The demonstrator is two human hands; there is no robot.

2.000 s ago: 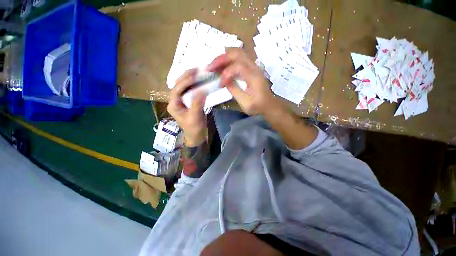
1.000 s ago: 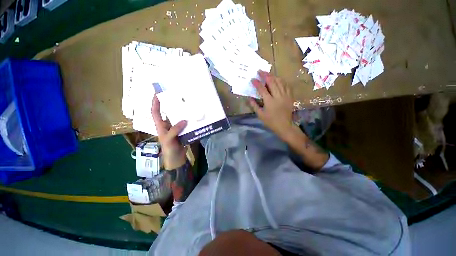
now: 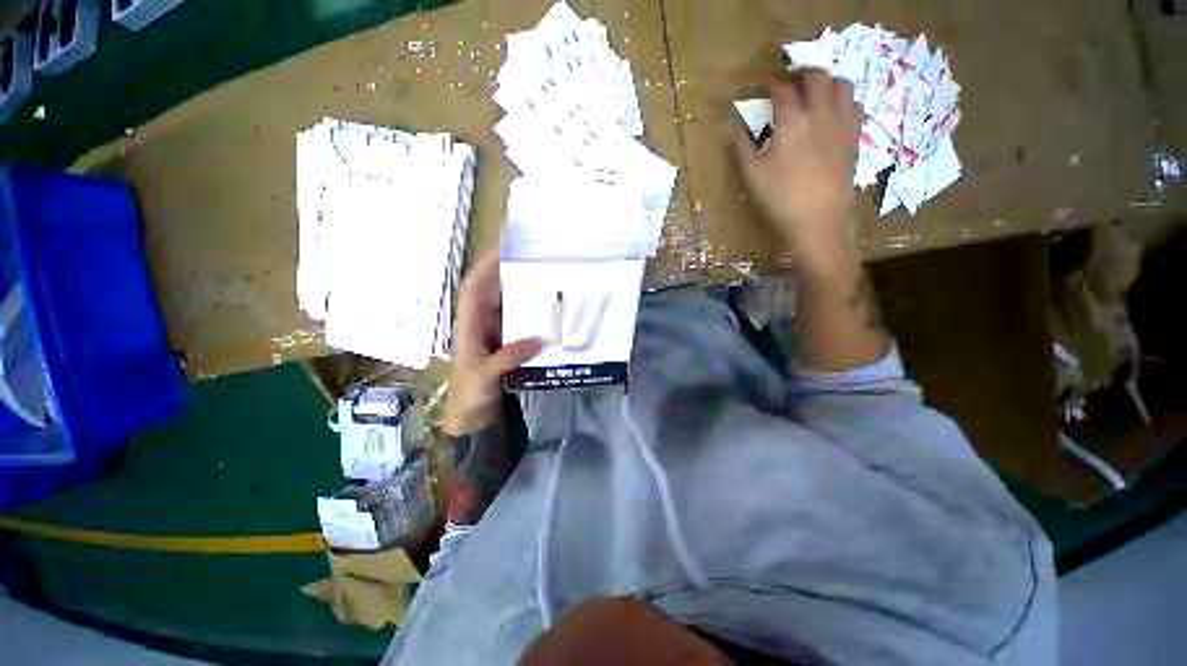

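My left hand [image 3: 487,349] holds a white retail box [image 3: 573,310] by its left side, in front of my body. The box has a pale product picture, a black strip at its near edge and a white flap [image 3: 573,216] standing out at its far end. My right hand [image 3: 810,156] is over the left side of the heap of small packets [image 3: 898,111], fingers bent down; whether it grips a packet is hidden. The fanned column of cards [image 3: 569,94] lies beyond the box. The stack of instruction leaflets [image 3: 391,241] lies left of it.
A blue plastic tote [image 3: 81,312] stands at the far left. Box stock [image 3: 378,436] sits low at my left above torn brown carton flaps [image 3: 371,586]. The bench has a brown cardboard cover [image 3: 208,221]. Grey-white fixtures [image 3: 63,37] show at the top left.
The box has moved right, from over the leaflet stack to in front of the cards, and its flap now shows open. My right hand has moved from the cards to the packet heap.
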